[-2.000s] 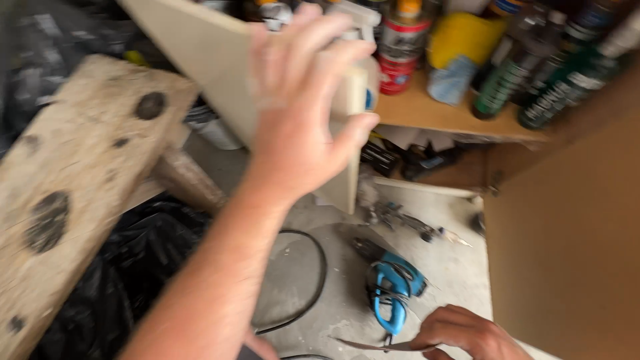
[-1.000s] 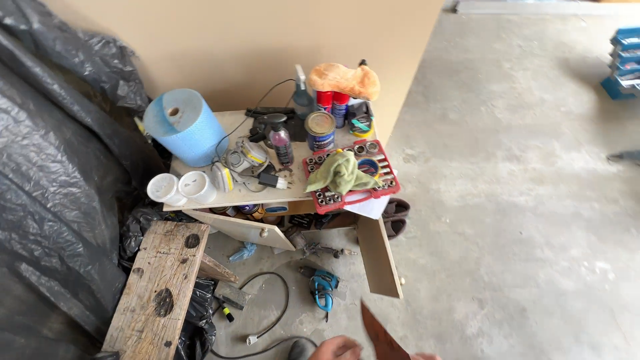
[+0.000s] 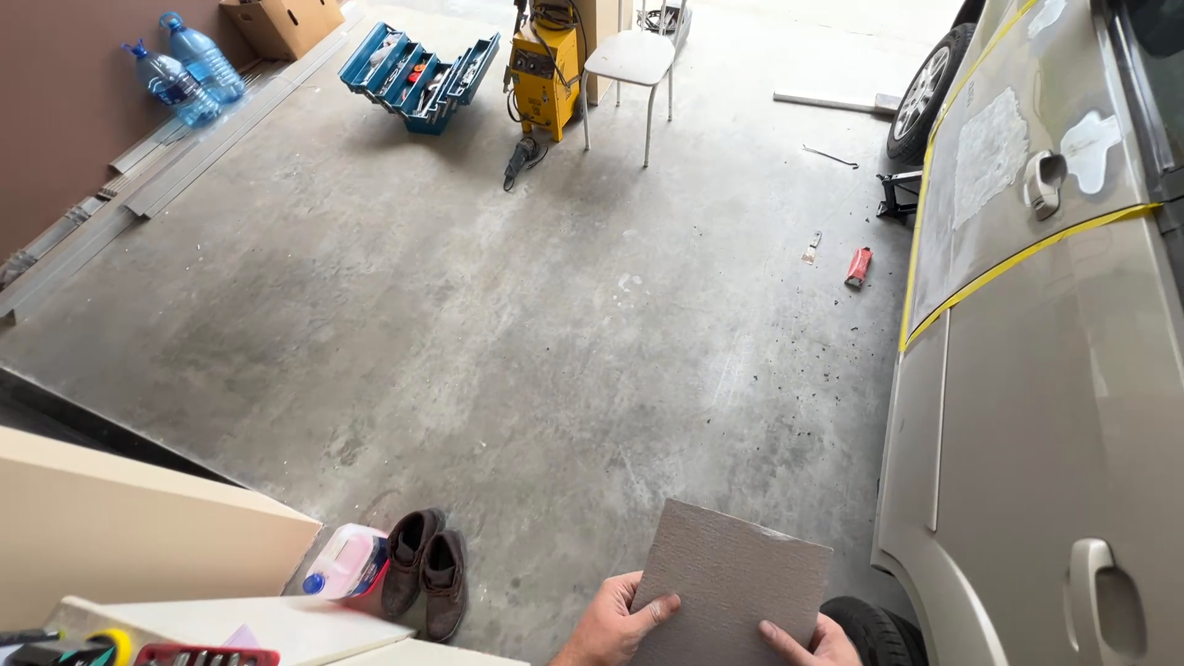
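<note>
A greyish-brown sheet, which looks like sandpaper [image 3: 731, 583], is held up at the bottom of the view. My left hand [image 3: 615, 618] grips its left edge, thumb on the near face. My right hand [image 3: 812, 646] holds its lower right side, thumb also on that face; the fingers behind the sheet are hidden. To the right stands a beige car [image 3: 1045, 416]. Its front door bears yellow masking tape [image 3: 1027, 254] around a sanded area with a rough pale patch of filler [image 3: 992, 153] and a smoother whitish patch [image 3: 1091, 148] by the door handle.
A red tube [image 3: 858, 266], a putty knife [image 3: 812, 248] and a jack stand [image 3: 897, 194] are on the concrete floor near the car. Farther off are a blue toolbox [image 3: 421, 83], a yellow welding machine [image 3: 546, 74], an angle grinder [image 3: 521, 163] and a chair [image 3: 631, 57]. Brown shoes [image 3: 427, 573] stand lower left.
The view has swung from the open cabinet to the garage floor and car. My left hand, earlier raised at the cabinet door, now holds the sheet together with my right hand.
</note>
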